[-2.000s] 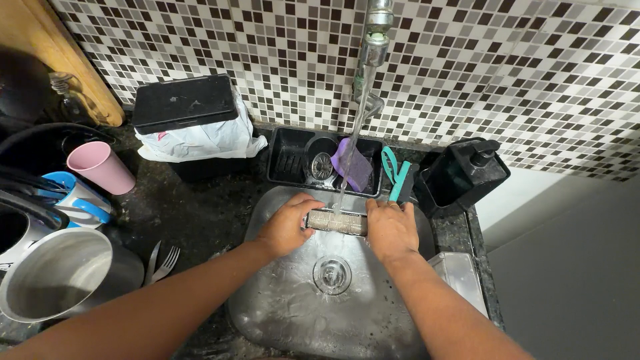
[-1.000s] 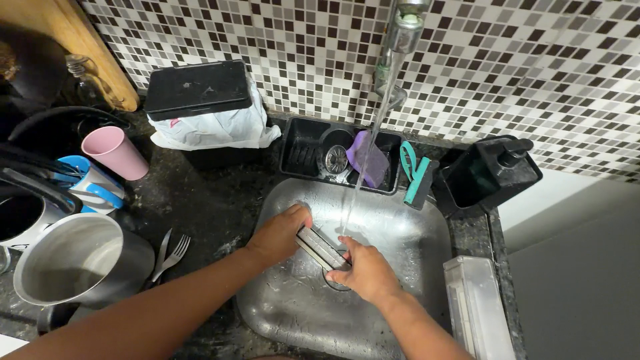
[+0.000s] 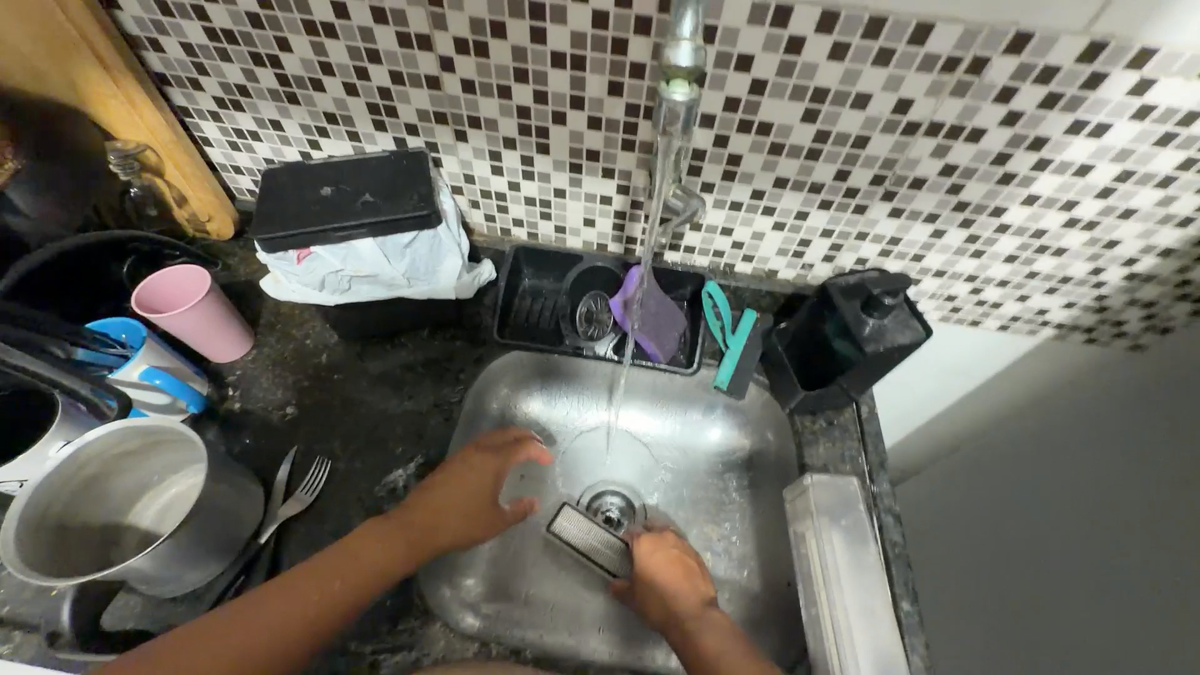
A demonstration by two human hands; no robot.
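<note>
My right hand (image 3: 667,577) grips one end of a small rectangular filter (image 3: 589,539) with a pale ribbed face and dark frame, low over the stainless steel sink (image 3: 741,581). Beside the filter's other end, my left hand (image 3: 483,487) has its thumb and fingers apart and holds nothing. Water runs from the metal faucet (image 3: 682,56) into the basin behind the filter. The round drain (image 3: 611,509) lies just beyond the filter, partly covered by it.
Behind the sink stand a black caddy (image 3: 530,342) with a purple scrubber (image 3: 656,323), a teal squeegee (image 3: 738,347) and a black dispenser (image 3: 844,337). A clear plastic container (image 3: 844,572) lies right. Left are a metal pot (image 3: 216,525), fork (image 3: 305,489), pink cup (image 3: 202,314) and black-lidded bin (image 3: 347,199).
My left hand has let go of the filter and moved off to its left. The filter, held by both hands before, is now in my right hand alone, lower in the sink.
</note>
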